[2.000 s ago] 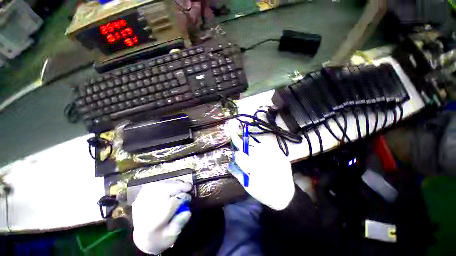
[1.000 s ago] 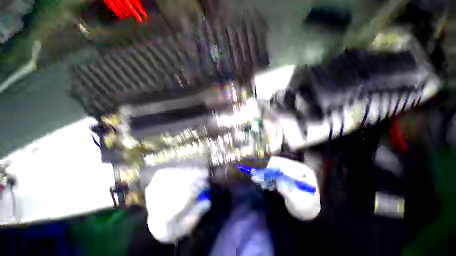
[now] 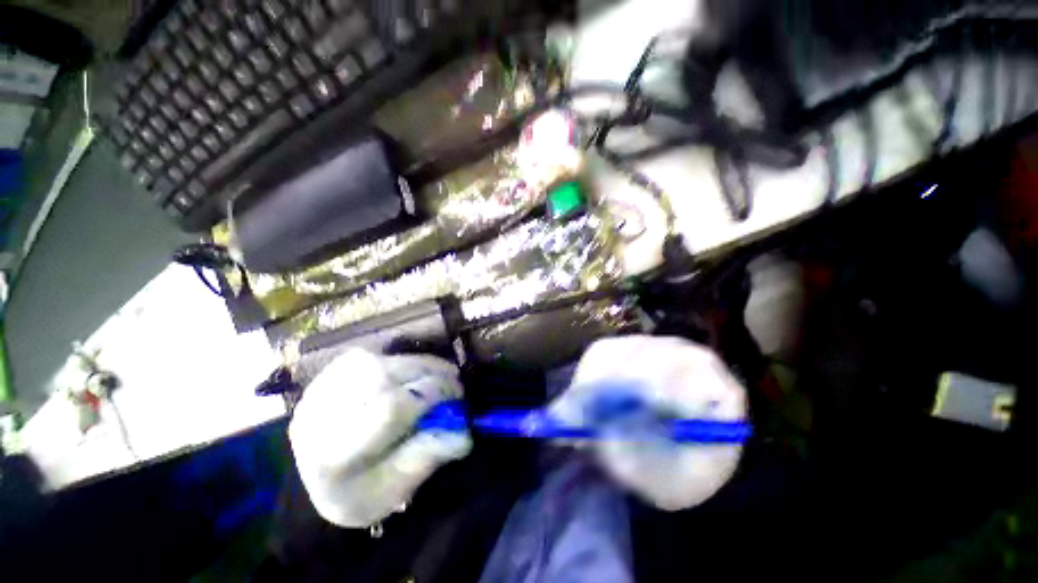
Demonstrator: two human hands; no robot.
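Note:
A black power adapter lies in the far station of the film-wrapped test fixture. A second adapter lies in the near station. My gloved left hand is at the near adapter's front edge and covers part of it; its fingers are curled, and whether they grip it is not clear. My gloved right hand holds a blue pen level, its tip pointing left and reaching the blue-marked fingers of my left hand.
The black keyboard is behind the fixture. A green button is at the fixture's right end. Black cables lie at the upper right. Small red and white clip leads are at the far left of the bench.
The view has moved closer and tilted; the meter has left the picture. My right hand has moved from over the fixture's right end to its front, and the pen now points left.

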